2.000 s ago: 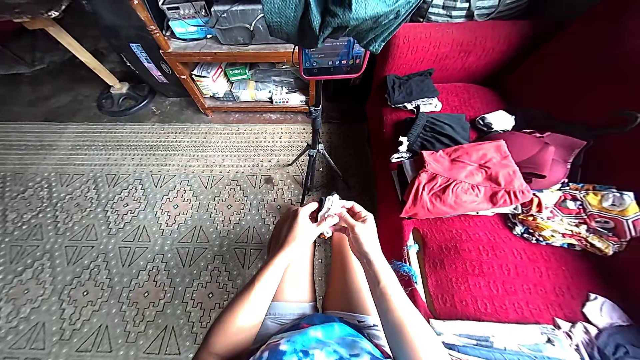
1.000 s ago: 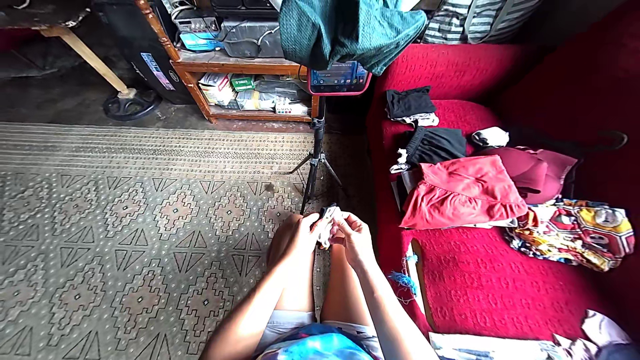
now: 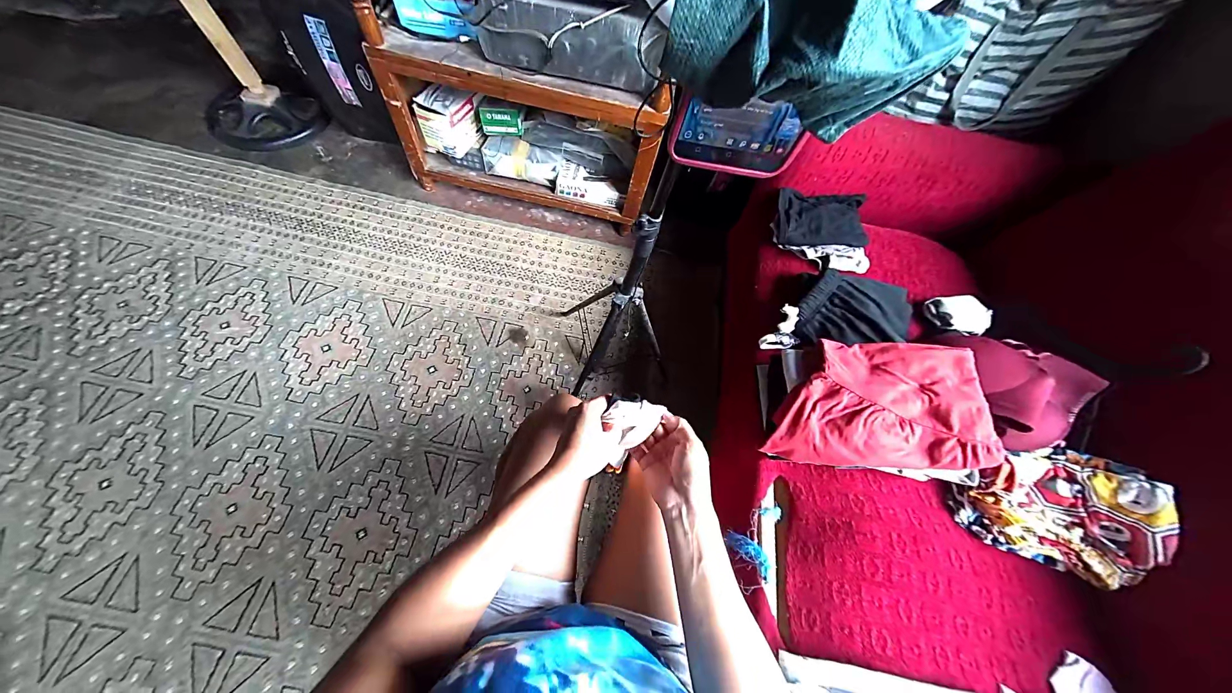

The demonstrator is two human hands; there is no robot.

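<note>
A small bundle of light cloth with dark and reddish parts is held above my knees. My left hand is closed around its left side. On the right, my right hand has its fingertips at the bundle's edge, palm partly turned up; how firmly it grips cannot be told. On the red sofa beside me lie a coral ruffled garment, a dark red bra, a multicoloured printed cloth, black shorts and a folded black cloth.
A black tripod stands before my knees, with a pink-framed device above it. Behind are a wooden shelf and a hanging teal cloth. The red sofa is at right, a patterned rug at left.
My right hand has turned more palm-up and its fingers have straightened somewhat at the bundle. My left hand still holds the cloth. The view has tilted a little.
</note>
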